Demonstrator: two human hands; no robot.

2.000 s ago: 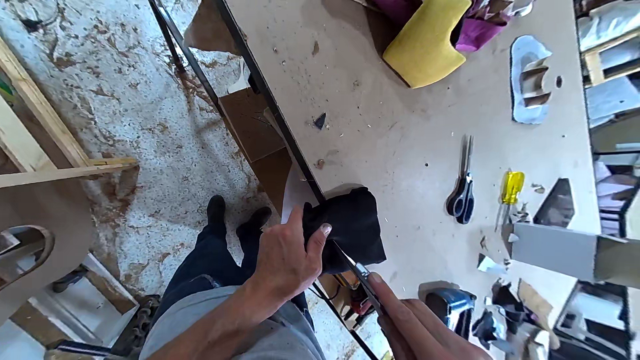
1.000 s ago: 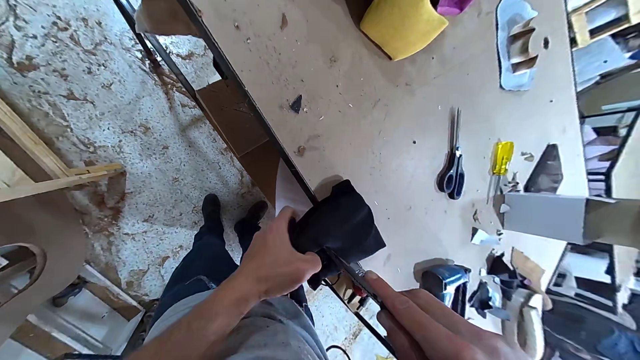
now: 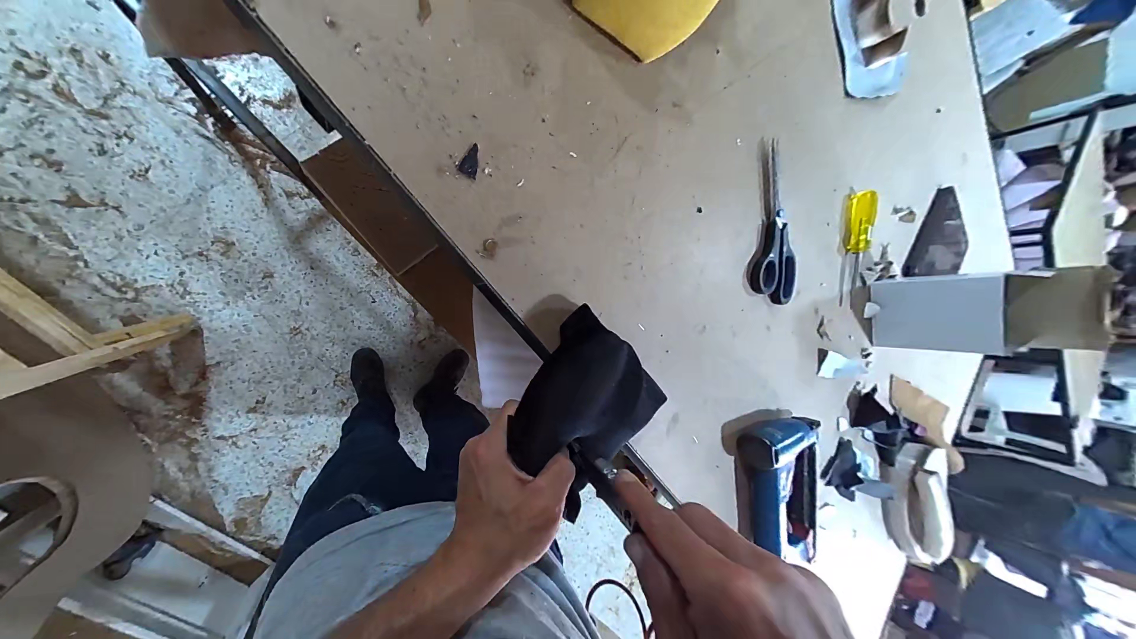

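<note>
A black fabric-covered piece (image 3: 590,386) lies over the near edge of the workbench. My left hand (image 3: 510,497) grips its lower side, thumb on top, fingers hidden behind it. In my right hand (image 3: 710,568) is a dark-handled tool with a metal part, perhaps a utility knife (image 3: 611,484); the index finger lies along it, and its tip meets the black fabric beside my left thumb. Whether the tip is in the fabric I cannot tell.
On the workbench (image 3: 621,231) lie scissors (image 3: 775,248), a yellow-handled screwdriver (image 3: 859,226), a blue staple gun (image 3: 781,484), a grey box (image 3: 941,311) and scraps. A yellow padded piece (image 3: 652,22) is at the far side. A wooden frame (image 3: 98,351) stands at left.
The black piece has been turned and lifted somewhat in my left hand, which now holds its lower side. My right hand keeps the tool against it.
</note>
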